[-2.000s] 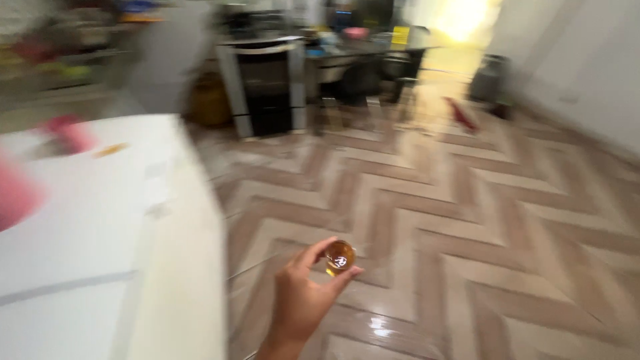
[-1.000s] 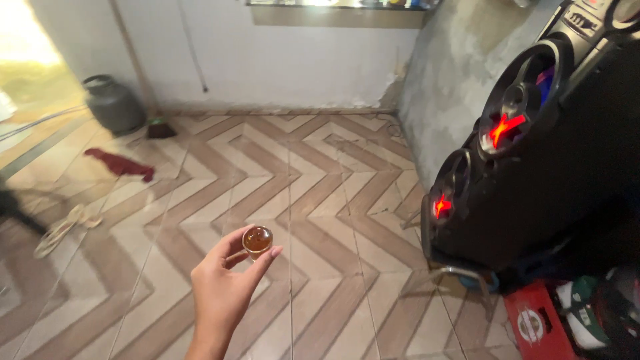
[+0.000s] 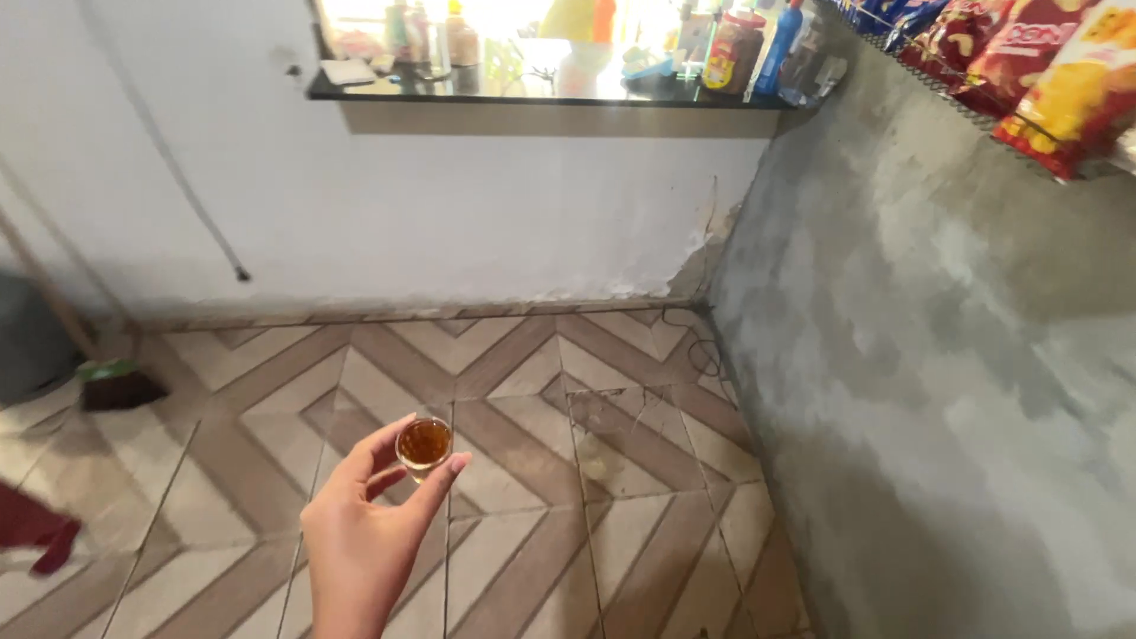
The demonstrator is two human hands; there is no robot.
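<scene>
A small clear glass of amber-brown liquid (image 3: 424,444) is held upright between the thumb and fingers of my left hand (image 3: 373,524). The thumb rests on its right side and the fingers curl around the left. It is in the air above the tiled floor (image 3: 524,550), left of the middle of the view. My right hand is out of the frame.
A broom (image 3: 120,383) and a dark grey container (image 3: 31,342) are at left, near a dark red cloth (image 3: 35,528). Ahead, a dark ledge (image 3: 550,99) bears bottles and jars. Snack bags (image 3: 1056,80) hang upper right on a grey wall (image 3: 932,337). Thin cable lies in the corner.
The view has swung right from the white table and then nearer the ledge and wall corner; the black speaker seen one second ago is out of view. The glass stays in my left hand.
</scene>
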